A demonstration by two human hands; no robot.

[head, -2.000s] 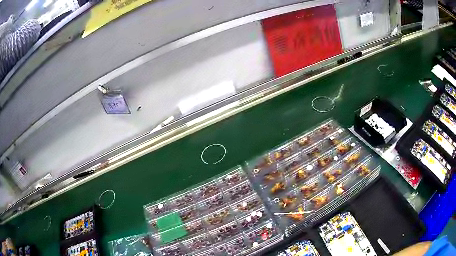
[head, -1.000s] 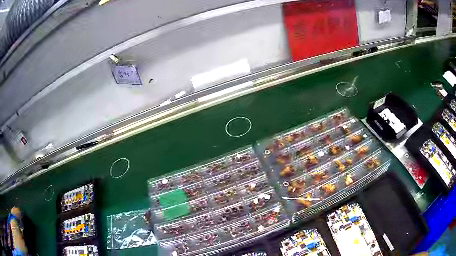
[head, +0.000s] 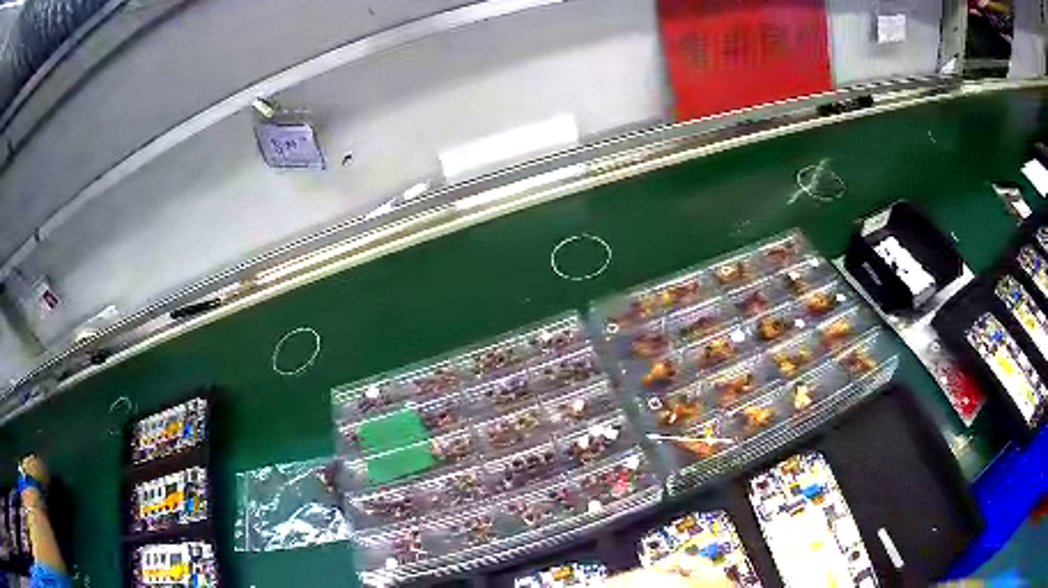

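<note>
A black carrier (head: 908,459) lies along the bottom right with several white circuit boards; the tallest board (head: 810,523) sits in it. A blurred, skin-toned shape crosses the board to its left at the bottom edge. It looks like part of a hand, cut off; I cannot tell which hand or whether it holds anything. A blue sleeve shows at the bottom right corner. No other part of my hands shows. A clear tray with orange-yellow parts (head: 741,356) lies beyond the carrier. Left of it is a clear tray with dark reddish parts (head: 494,431) and a green piece (head: 394,445).
A black bin (head: 879,276) with white parts stands right of the trays. More board carriers stand at right and left (head: 170,500). A clear plastic bag (head: 293,508) lies left of the trays. Another person's arm reaches in at the left edge. A grey panel backs the green bench.
The view has shifted, so more of the bench and the left carrier shows. The skin-toned shape has appeared over the board at the bottom edge. The bare forearm at bottom right has left view.
</note>
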